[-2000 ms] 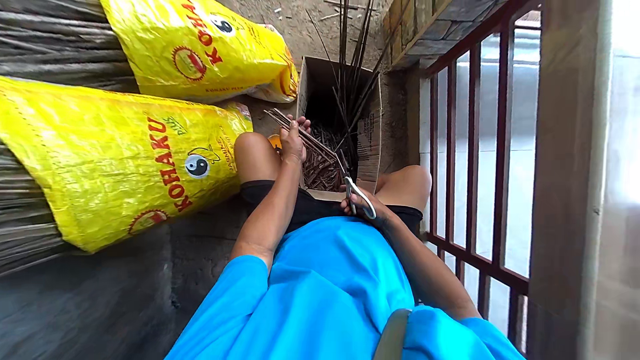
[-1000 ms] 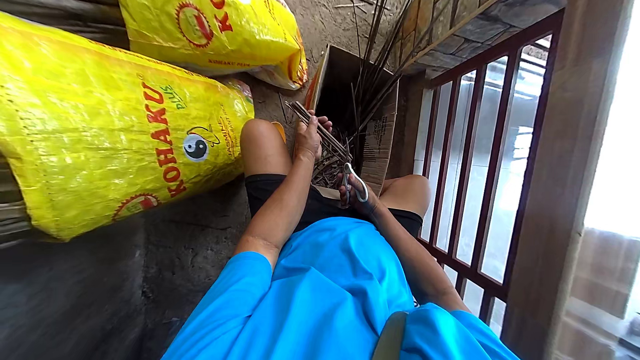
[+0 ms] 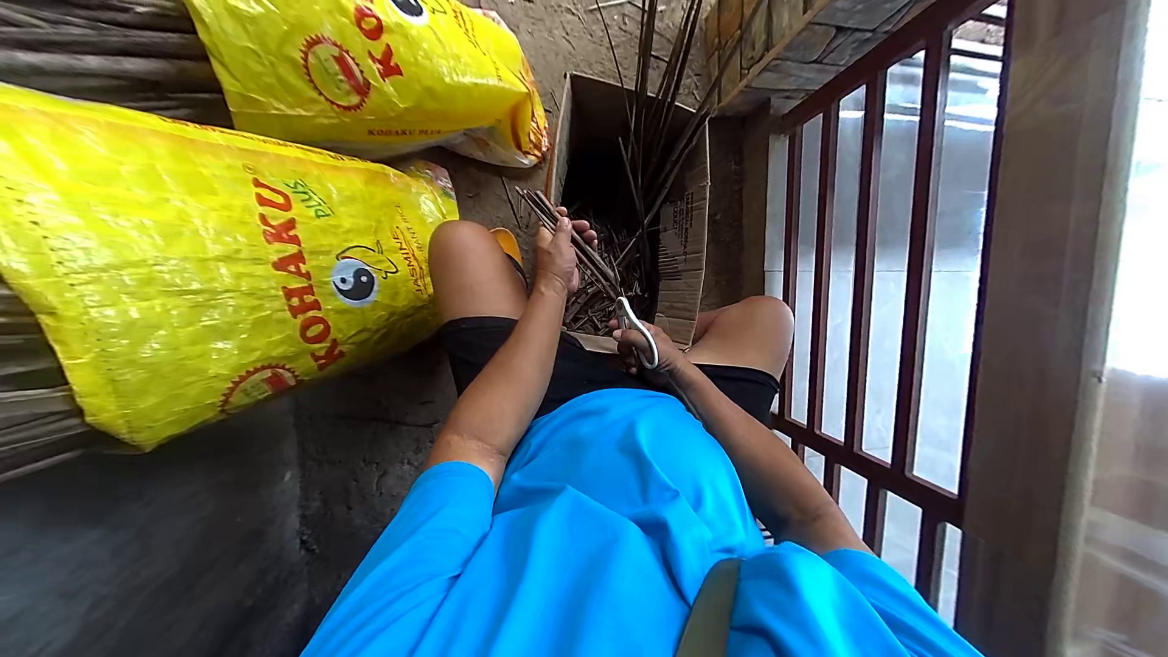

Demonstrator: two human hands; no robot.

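Observation:
My left hand [image 3: 563,251] is closed around a small bundle of thin brown sticks [image 3: 593,262], which slants over the near left side of a cardboard box [image 3: 686,239]. In my right hand [image 3: 650,347] is a pair of scissors [image 3: 636,330] with pale handles, held at the lower right end of the bundle; whether its blades are apart cannot be told. Short cut pieces of stick [image 3: 593,308] lie inside the box between my knees. Several long dark sticks [image 3: 646,109] stand in the box, leaning out past its far edge.
Two yellow woven plastic sacks [image 3: 164,265] with bundled sticks [image 3: 100,64] lie at the left. A brown barred metal railing [image 3: 853,447] and a post [image 3: 1031,365] stand close on the right. A stone-faced ledge [image 3: 776,46] is beyond the box. Something orange [image 3: 507,245] lies beside my left knee.
The scissors' handles were apart from the bundle's end two seconds ago less clearly than now; my left hand keeps hold of the sticks and my right hand keeps the scissors. The view has shifted slightly.

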